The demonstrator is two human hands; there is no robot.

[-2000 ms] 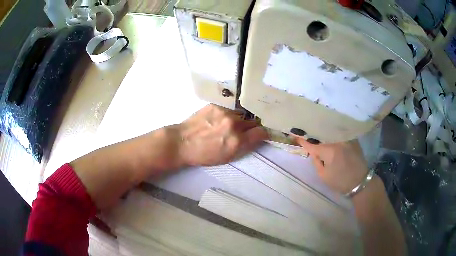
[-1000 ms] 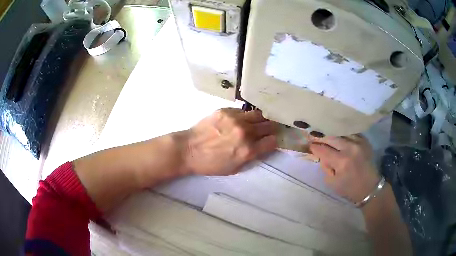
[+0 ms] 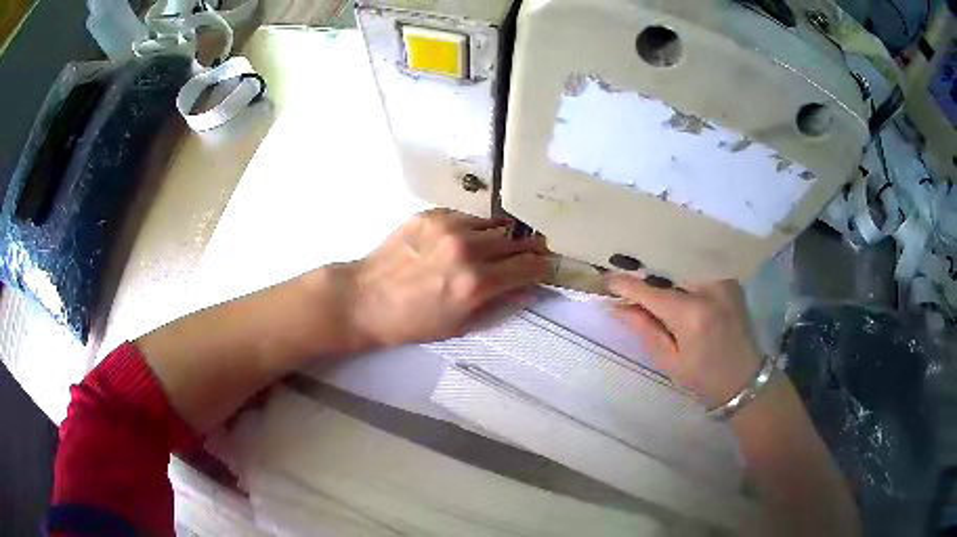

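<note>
My left hand (image 3: pixel 446 275) lies at the sewing machine head (image 3: pixel 672 147), its fingertips by the needle area, which they mostly hide. My right hand (image 3: pixel 682 327) is just right of it, fingers on the right end of a short pale strip (image 3: pixel 577 275) under the head's lower edge. The strip's left end goes under my left fingers. No small black piece can be made out there. White ribbed elastic strips (image 3: pixel 588 420) lie in a loose pile in front of the machine, below both hands.
A dark bundle in clear film (image 3: pixel 94 178) lies at the left. A finished white ring (image 3: pixel 220 94) with a black mark sits at the upper left, near more white bands. A clear bag of black pieces (image 3: pixel 866 388) is at the right. More white bands (image 3: pixel 876 205) hang beyond the machine.
Both hands have shifted slightly left since one second ago, staying at the needle area with the strip between them. The camera view has moved slightly. The pile of strips looks somewhat shifted.
</note>
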